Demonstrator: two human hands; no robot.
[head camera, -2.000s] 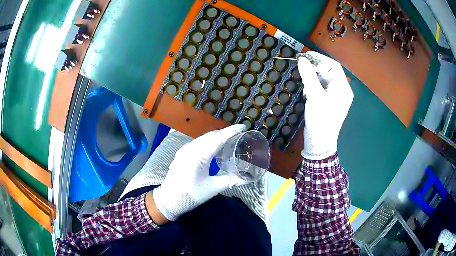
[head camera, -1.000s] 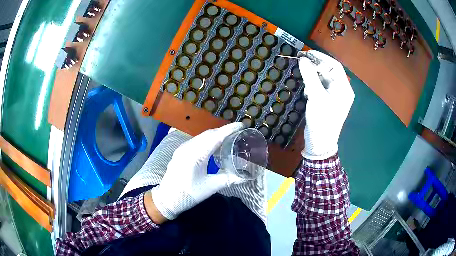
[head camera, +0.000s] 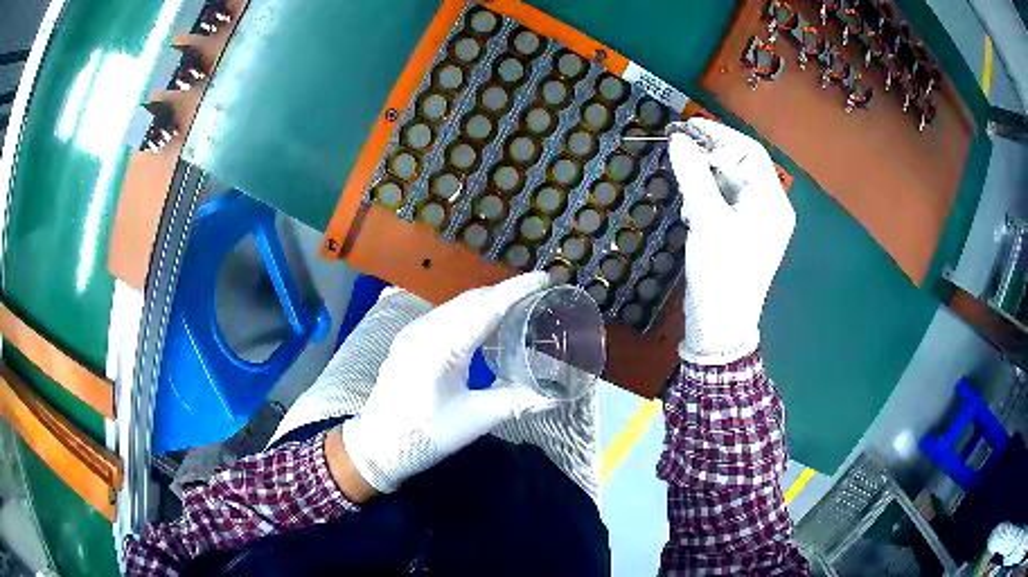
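My left hand (head camera: 434, 389), in a white glove, holds a clear plastic cup (head camera: 555, 347) at the fixture's near edge; thin slivers show inside it. My right hand (head camera: 733, 225), also gloved, pinches a thin pale stick (head camera: 645, 139) at its fingertips. The stick's tip is over the round parts (head camera: 522, 149) near the fixture's upper right; whether it touches one I cannot tell. The discs have dark yellowish rims and lie in rows with grey strips between them. The orange-brown fixture plate (head camera: 389, 248) has screws and a white label at its edge.
A brown board (head camera: 879, 186) with copper-coloured coils (head camera: 764, 59) lies at the upper right on the green surface (head camera: 282, 113). Brown boards with dark parts (head camera: 160, 130) stand on the green line at left. A blue stool (head camera: 186, 383) is below left, another blue stool (head camera: 967, 434) at lower right.
The stick has tilted slightly and its tip has shifted a little among the discs at the upper right. The cup has barely moved. Both grips are unchanged.
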